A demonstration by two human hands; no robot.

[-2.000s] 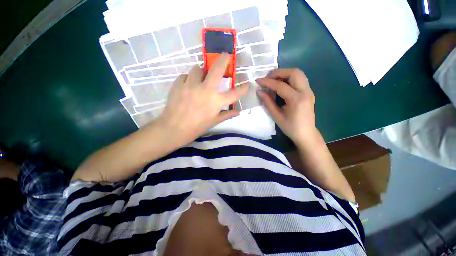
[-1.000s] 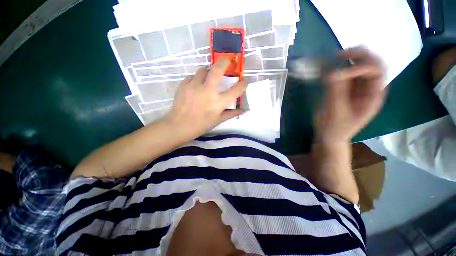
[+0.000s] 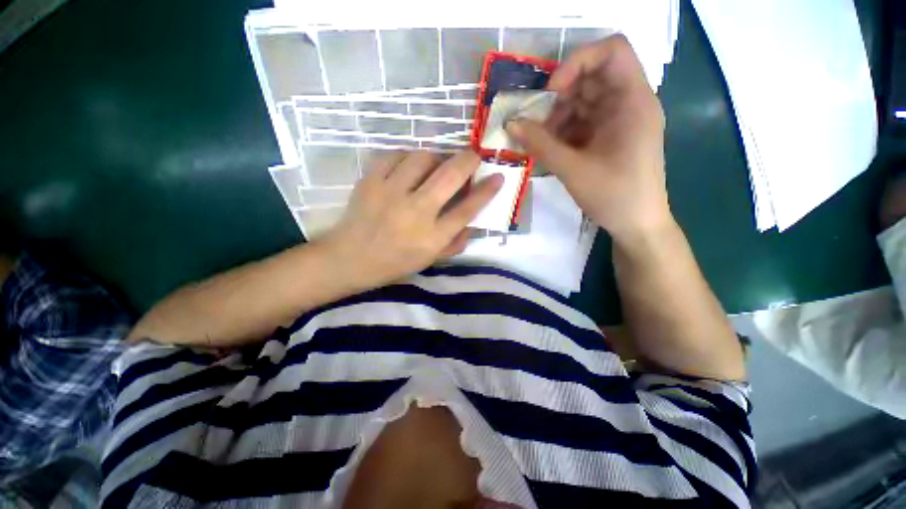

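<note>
A red-framed phone housing (image 3: 524, 191) lies tilted on the fanned sticker sheets (image 3: 343, 65), with its black window (image 3: 512, 74) at the far end and a white section (image 3: 501, 211) at the near end. My left hand (image 3: 412, 206) holds the housing's near end, fingertips on the white section. My right hand (image 3: 606, 139) pinches a pale grey film piece (image 3: 517, 111) over the housing's upper part. The film hides the part just below the black window. My right fingers cover the window's right edge.
A second white sheet pile (image 3: 795, 99) lies at the right on the dark green bench (image 3: 149, 189). A person's white sleeve (image 3: 844, 343) is at the right edge, and a person in plaid (image 3: 60, 348) sits at the left. A pale rail (image 3: 25, 18) crosses the top left corner.
My right hand has come back from the right and now holds a film piece over the housing. The housing, sheets and my left hand appear further right in view, and the housing is more tilted.
</note>
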